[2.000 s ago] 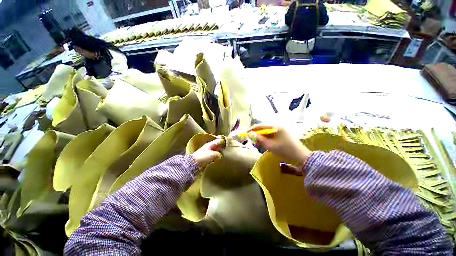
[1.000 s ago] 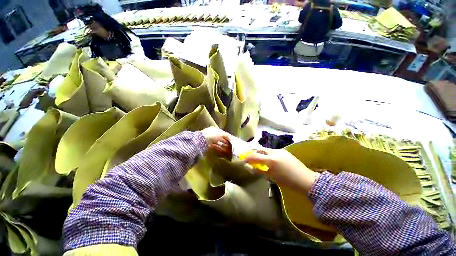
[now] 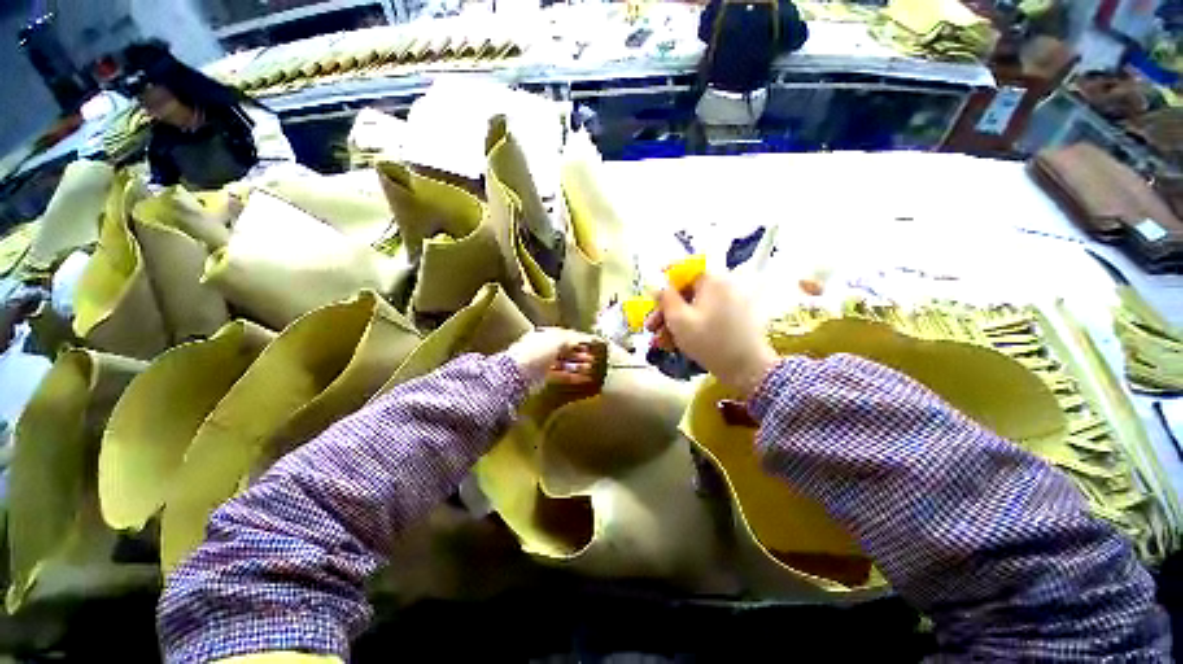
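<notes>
My left hand grips a small dark red-brown tab at the top edge of a beige bag body that is yellow inside. My right hand is just to the right and slightly higher, closed on a bright yellow-handled tool. A second yellow part shows left of the fingers, near a pale blurred shape; I cannot tell how they join. Another open bag body, yellow inside, lies under my right forearm.
Bag bodies stand in rows at left and centre. The white table carries a black scrap, a small tan pot or ball and fanned yellow-green strips. Brown panels lie far right. People are at left and beyond the table.
My right hand has lifted away from my left hand, and the yellow tool now points upward. My left hand has kept hold near the bag's edge. The camera view has shifted.
</notes>
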